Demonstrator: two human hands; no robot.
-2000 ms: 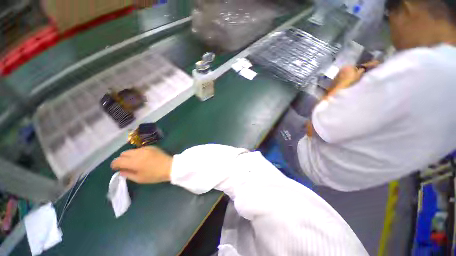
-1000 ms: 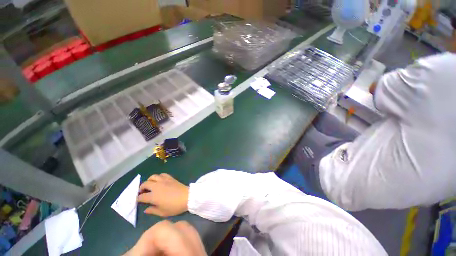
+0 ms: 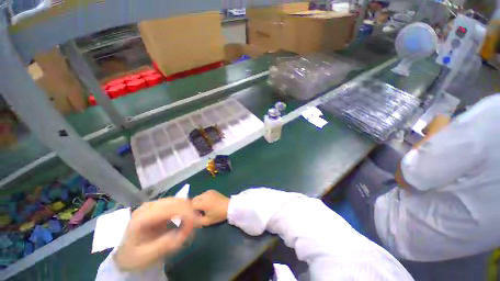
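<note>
A loose white wipe (image 3: 183,193) shows between my hands, its corner pointing up, the rest mostly hidden by fingers. My right hand (image 3: 211,208) is low over the bench with its fingertips at the wipe. My left hand (image 3: 156,233) is blurred and curled in front of the wipe; what its fingers hold is unclear. The wipe stack (image 3: 111,229) lies left, partly behind my left hand. A small display stack (image 3: 222,163) with gold tails lies on the green bench below the white blister tray (image 3: 164,144), which holds more dark display modules (image 3: 203,141).
A dispenser bottle (image 3: 273,125) stands right of the tray, near crumpled wipes (image 3: 314,116). Shiny plastic trays (image 3: 378,108) lie farther right, by a neighbouring worker's sleeve (image 3: 449,181). Coloured clips (image 3: 44,219) are heaped at left, beside a grey frame post (image 3: 71,153).
The view has shifted, with the bench lower and farther right. My left hand has come up from the bottom edge to the wipe beside my right hand. The wipe is now mostly covered.
</note>
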